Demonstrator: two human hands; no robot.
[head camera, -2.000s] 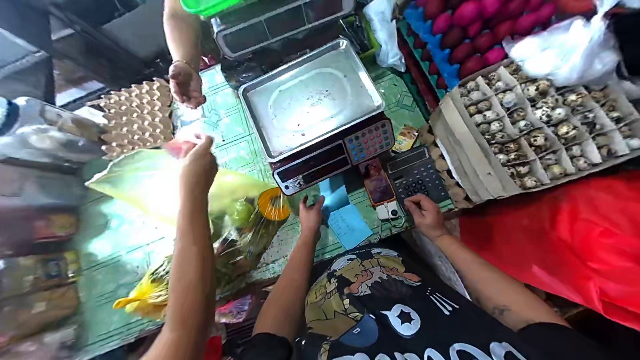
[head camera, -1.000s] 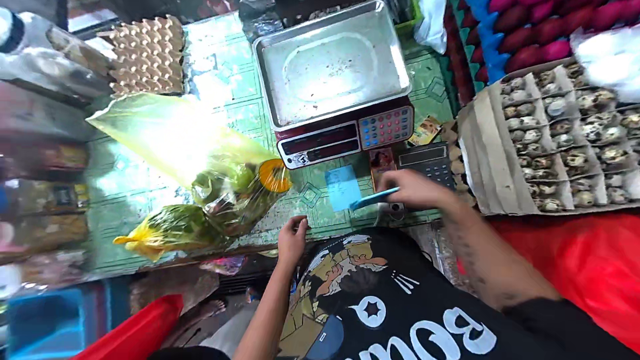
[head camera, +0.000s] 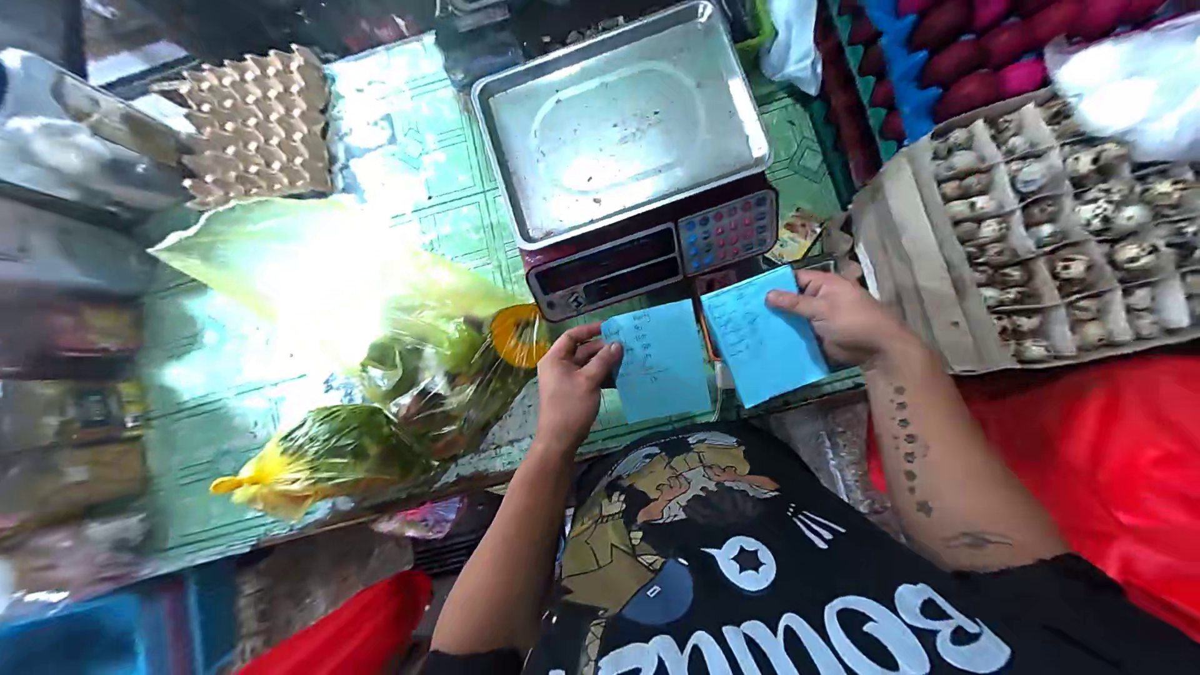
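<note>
My left hand (head camera: 574, 384) pinches the left edge of a blue paper sheet (head camera: 661, 361) that bears handwriting. My right hand (head camera: 839, 314) grips the right side of a second written blue sheet (head camera: 764, 333), thumb on top. The two sheets lie side by side at the counter's front edge, below a dark red digital scale (head camera: 605, 267) with a metal pan (head camera: 623, 131). Left of my left hand, a clear yellowish plastic bag (head camera: 403, 366) of green produce rests on the counter.
Speckled quail eggs (head camera: 1092, 216) fill a divided carton (head camera: 923, 272) at the right; red eggs (head camera: 975, 94) sit in trays behind it. Stacked empty egg trays (head camera: 253, 127) stand at the back left. Red cloth (head camera: 1087, 441) covers the lower right.
Two other people's hands seen at the left two seconds ago are gone from view. My left hand has moved up onto a blue sheet, and two sheets are now spread apart.
</note>
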